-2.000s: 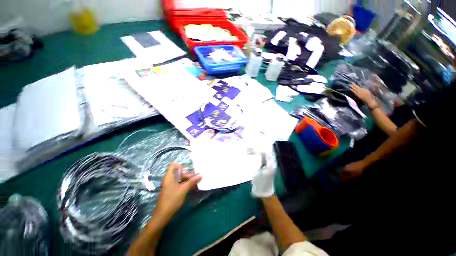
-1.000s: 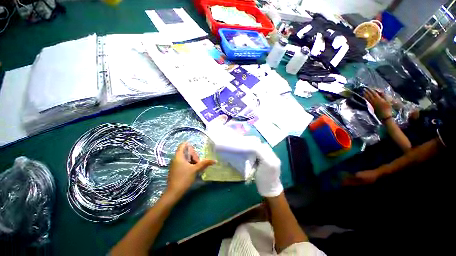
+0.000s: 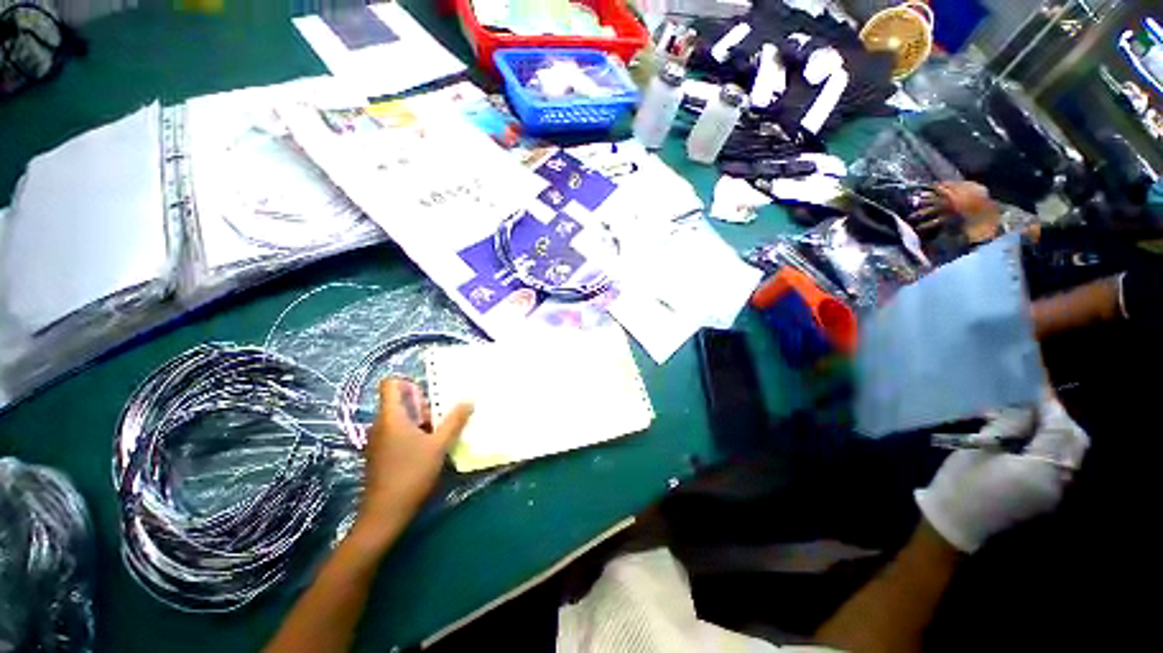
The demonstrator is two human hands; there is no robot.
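The form pad (image 3: pixel 542 396), pale yellow with a punched left edge, lies at the table's front. My bare left hand (image 3: pixel 415 440) grips its left edge, thumb on top. My right hand (image 3: pixel 1001 472), in a white cotton glove, is off the table at the right and holds a loose bluish-white sheet (image 3: pixel 950 338) with a punched edge. A narrow dark metallic thing (image 3: pixel 972 441) also shows at its fingers; I cannot tell what it is. A large coil of shiny dark-silver cord (image 3: pixel 223 478) lies left of my left hand, beside crinkled clear plastic.
An open binder (image 3: pixel 89 236) and a purple-printed sheet (image 3: pixel 446 198) with a cord ring lie behind. A black rectangular object (image 3: pixel 731 389) and an orange-blue roll (image 3: pixel 804 315) are right of the pad. Another person's hand (image 3: pixel 963 211) is at black bagged goods. Baskets (image 3: pixel 565 92) and bottles (image 3: pixel 714 124) stand behind.
My right hand has moved from the pad far to the right, with a sheet now lifted clear of it. The pad's pale yellow page now shows fully. My left hand stays at its left edge.
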